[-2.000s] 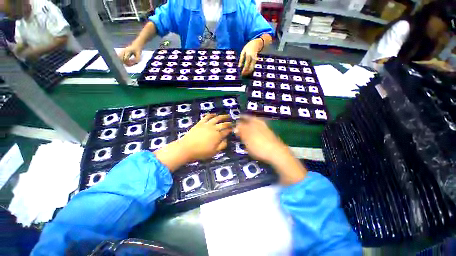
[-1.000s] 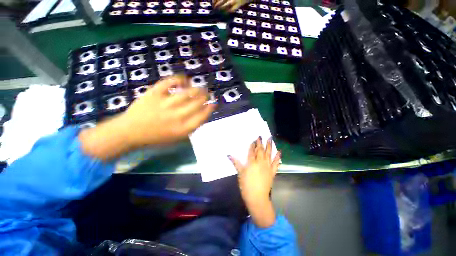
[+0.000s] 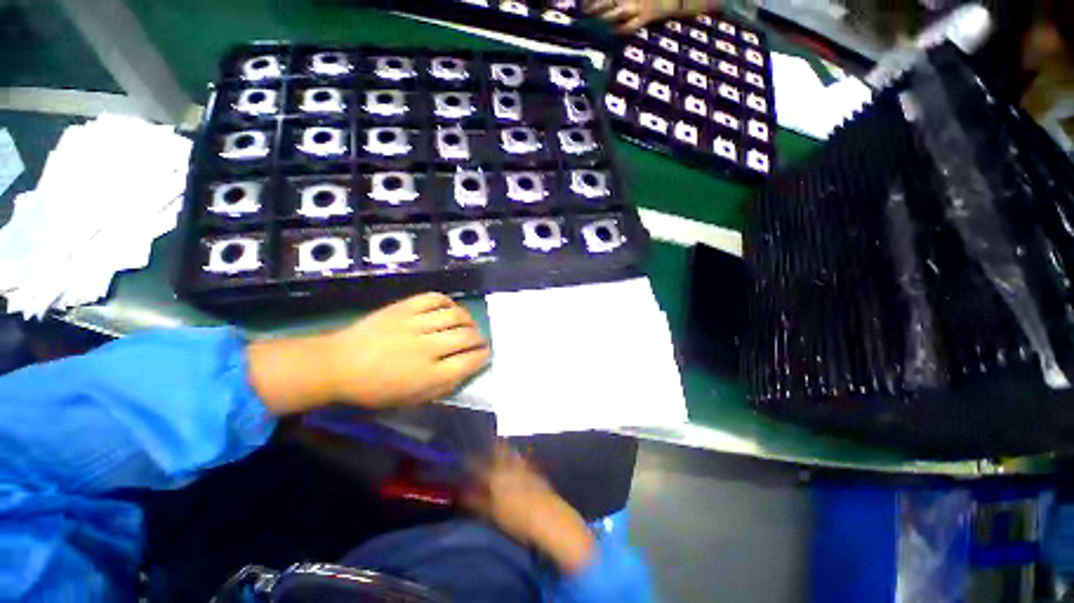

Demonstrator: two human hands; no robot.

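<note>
The black blister tray lies on the green bench. Its pockets hold silver-white squarish components with round dark centres. The white sheet lies at the bench edge, against the tray's front right. My left hand is at the bench edge, left of the sheet, with its fingers together and bent; whether it holds anything is hidden. My right hand is blurred and low, below the bench edge near my lap; I cannot tell whether it holds anything.
A loose pile of white sheets lies at left. A plain black flat object lies beside tall stacked trays with shiny plastic at right. Another filled tray is across the bench, with another person's hand beyond. Blue bins stand below right.
My left hand has moved off the tray to the bench edge. My right hand went from the tray to the white sheet, then down below the bench edge. The view has tilted down.
</note>
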